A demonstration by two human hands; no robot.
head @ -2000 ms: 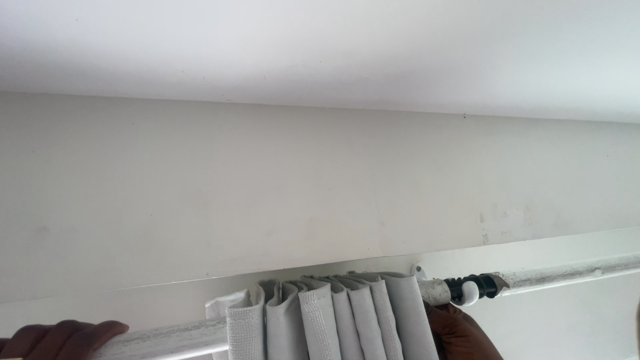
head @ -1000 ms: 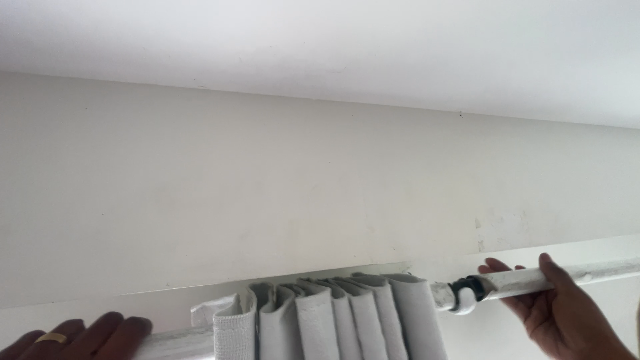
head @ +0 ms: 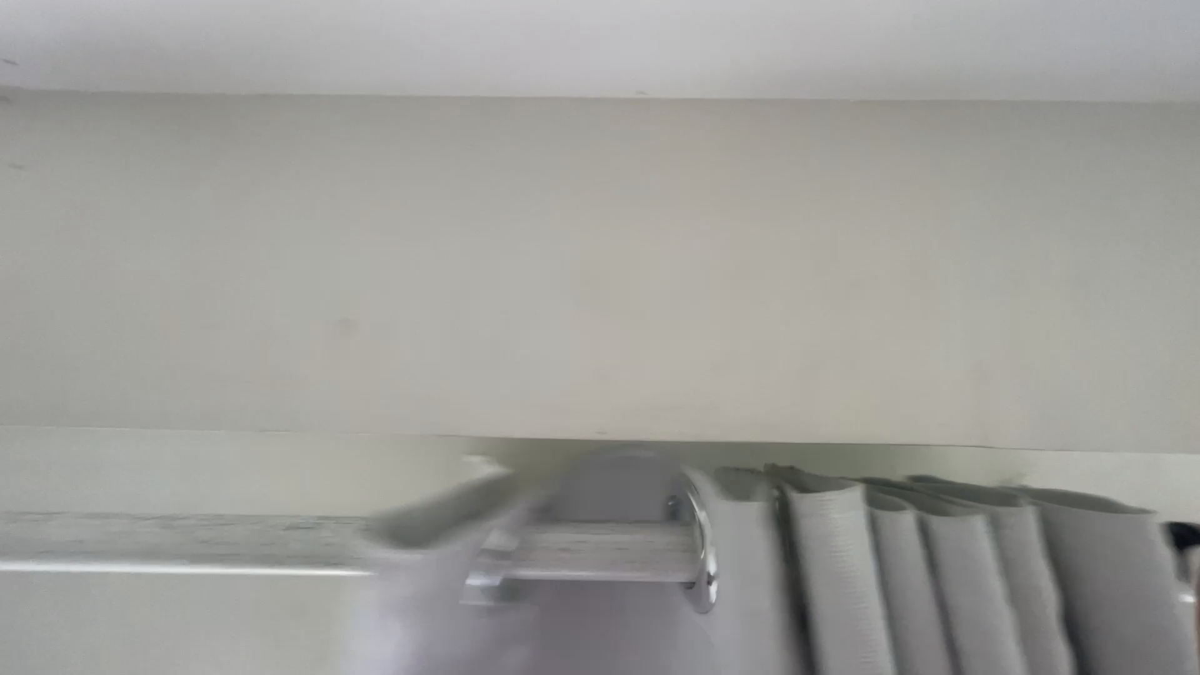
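Note:
A grey curtain (head: 844, 562) hangs gathered in folds on a whitish curtain rod (head: 187, 544), at the lower right of the head view. Its left end is spread and blurred, and the rod shows through between two shiny metal eyelets (head: 703, 544). Neither of my hands can be made out. At the right edge, beside the last fold, a dark fitting (head: 1183, 535) on the rod is partly cut off, with a sliver of something skin-toned below it that is too small to tell.
Behind and above the rod runs a pale wall beam (head: 600, 272), its lower edge just over the curtain's top. The white ceiling (head: 600, 47) meets it along the top.
The view has swung left. Both hands, earlier on the rod at either side of the curtain, have gone from clear sight. The curtain's left end has spread out, showing eyelets.

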